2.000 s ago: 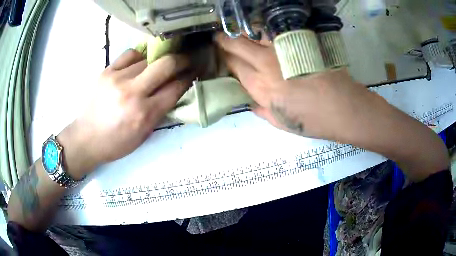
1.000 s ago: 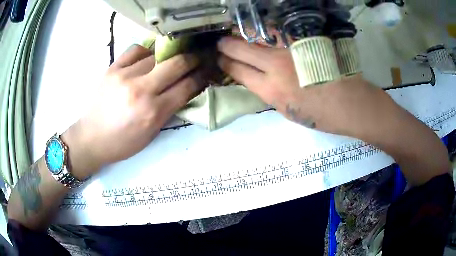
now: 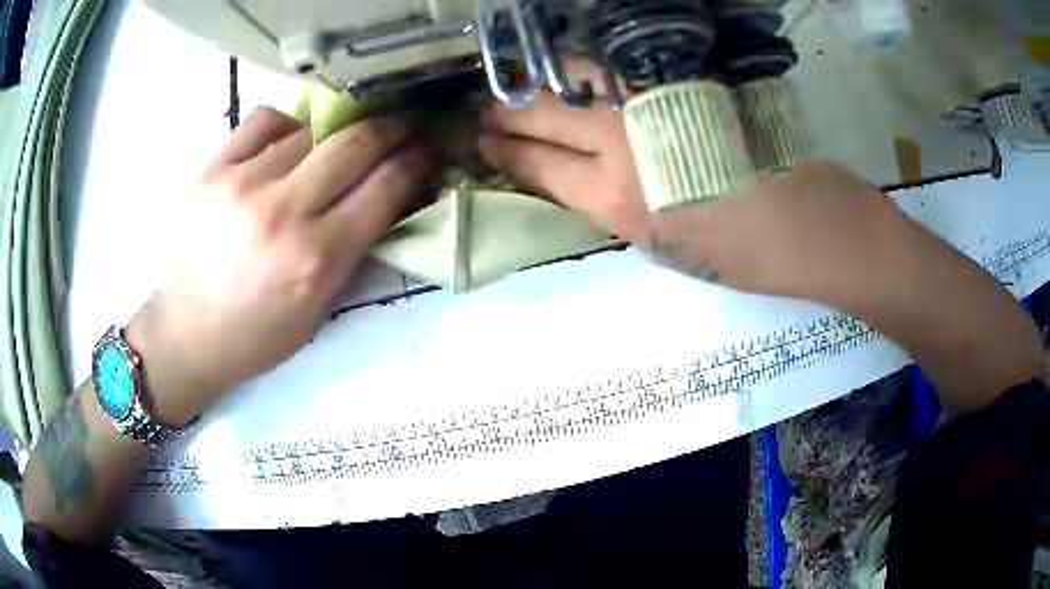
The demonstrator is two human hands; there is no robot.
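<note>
A pale sage-green garment piece (image 3: 495, 236) lies on the table under the machine head, with a raised seam running down its middle toward me. A yellower green part of the cloth (image 3: 335, 112) shows above my left fingers. My left hand (image 3: 282, 230) presses on the cloth left of the needle area, fingers bent. My right hand (image 3: 576, 161) holds the cloth from the right, its fingertips near the left hand's. The cream machine head (image 3: 397, 40) covers the top. The needle and presser foot are hidden in dark shadow and behind fingers.
Ribbed cream tension knobs (image 3: 687, 144) stand just above my right wrist, with bent wire thread guides (image 3: 515, 58) beside them. Long pale green folded pieces (image 3: 25, 253) lie at the table's left. A printed scale (image 3: 541, 411) runs along the front edge. A blue crate (image 3: 778, 506) holds crumpled cloth below right.
Both hands stay at the cloth under the machine head, with small shifts of the fingers. The cloth in front of them lies a little more spread to the right than at first. The view has shifted slightly.
</note>
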